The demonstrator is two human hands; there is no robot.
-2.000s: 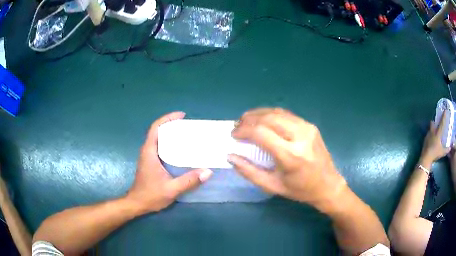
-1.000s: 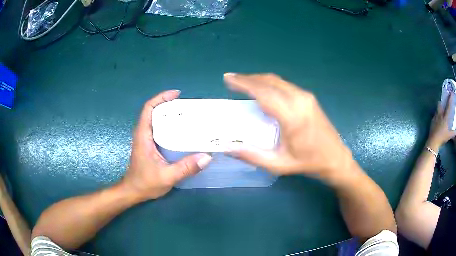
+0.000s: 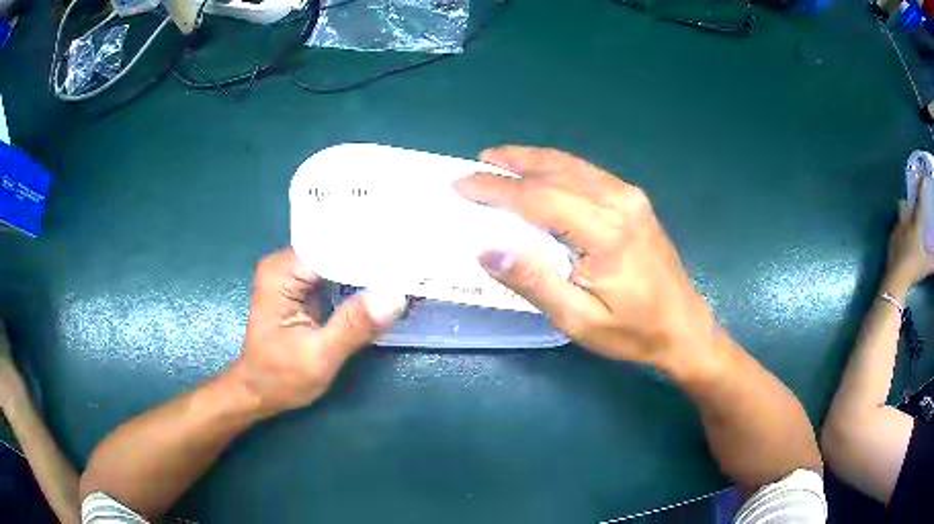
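Observation:
A white oval top cover [image 3: 399, 220] lies tilted over a translucent bluish water tank [image 3: 471, 323], its left end raised and turned away from me. The tank's front wall shows below the cover; the rest is hidden. My right hand [image 3: 584, 251] grips the cover's right end, thumb on top and fingers over the far side. My left hand [image 3: 312, 338] is at the tank's left end, its thumb at the cover's near edge and its fingers partly hidden.
Cords, part of a white power strip [image 3: 251, 8] and a clear plastic bag [image 3: 394, 23] lie at the top left. A blue box [image 3: 23, 191] is at the left edge. At the right edge, another person's hand [image 3: 907, 251] holds a white unit. Another arm shows at lower left.
My right hand has closed on the cover's right end. The cover's left end has moved up and away from the tank and is tilted. My left hand has moved slightly down and left.

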